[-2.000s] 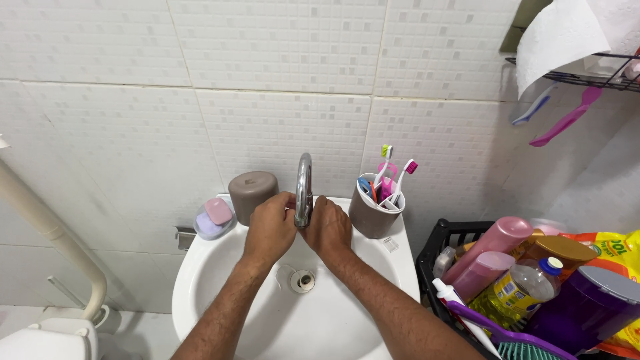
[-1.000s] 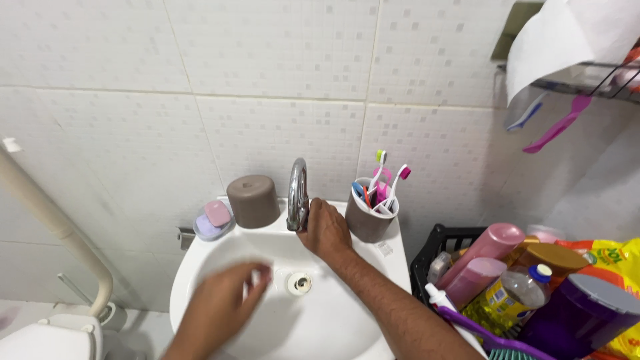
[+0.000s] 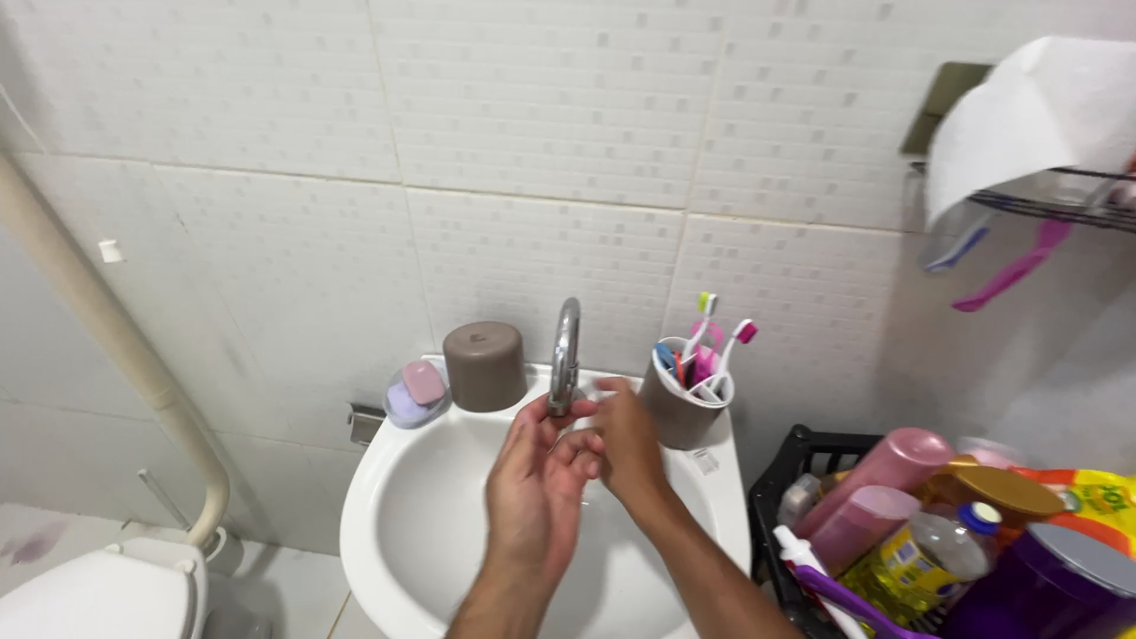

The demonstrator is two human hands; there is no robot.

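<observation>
A chrome gooseneck faucet (image 3: 566,355) stands at the back of the white washbasin (image 3: 359,524). My left hand (image 3: 537,479) is palm up under the spout, fingers loosely curled and apart, holding nothing. Just right of the faucet is my right hand (image 3: 628,444), near its base; whether it touches a handle is hidden. A brown cup-shaped container (image 3: 485,368) stands left of the faucet, beside a dish with a pink soap bar (image 3: 423,382) and a lilac soap bar (image 3: 406,404). Several toothbrushes stand in a brown and white holder (image 3: 679,413) to the right.
A black plastic basket (image 3: 770,497) of bottles, toothpaste and a purple-handled brush stands right of the basin. A wire shelf (image 3: 1056,206) with white paper and razors hangs above it. At the left are a beige pipe (image 3: 133,355) and a white toilet (image 3: 98,595).
My left hand was at the faucet, then over the left of the bowl, and is now palm up under the spout. My right hand has stayed beside the faucet.
</observation>
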